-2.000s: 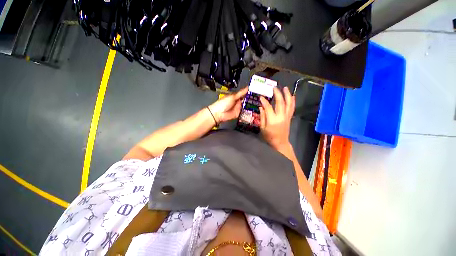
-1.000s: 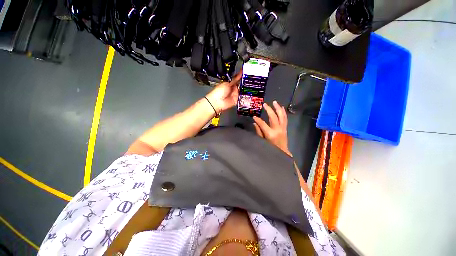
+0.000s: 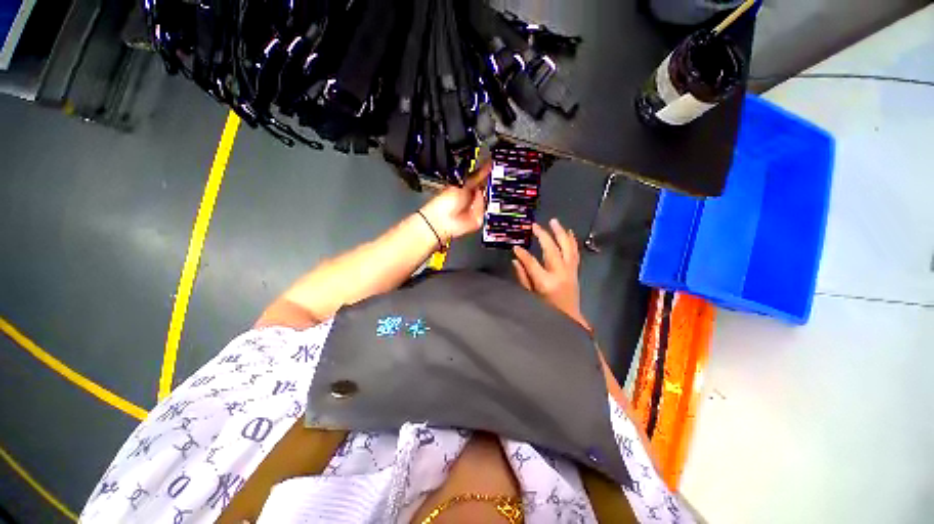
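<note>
A black smartphone (image 3: 511, 197) with a lit screen showing rows of text and small pictures is in front of me, just below the table edge. My left hand (image 3: 459, 212) holds the phone by its left side. My right hand (image 3: 553, 262) is at the phone's lower right corner with its fingers apart, not gripping it; whether a fingertip touches the phone cannot be told. A dark grey apron (image 3: 461, 358) with blue embroidered characters lies over my front.
A large pile of black straps (image 3: 348, 72) with silver fittings hangs over the edge of the dark table (image 3: 614, 138). A dark bottle (image 3: 691, 82) with a white label and a tan stick stands at the right. A blue bin (image 3: 753, 220) sits right of the table, above an orange object (image 3: 674, 379).
The screen content has changed from a white-topped page to dark rows. Since the earliest frame my right hand has drawn back from the screen to the phone's lower corner. The view has shifted slightly.
</note>
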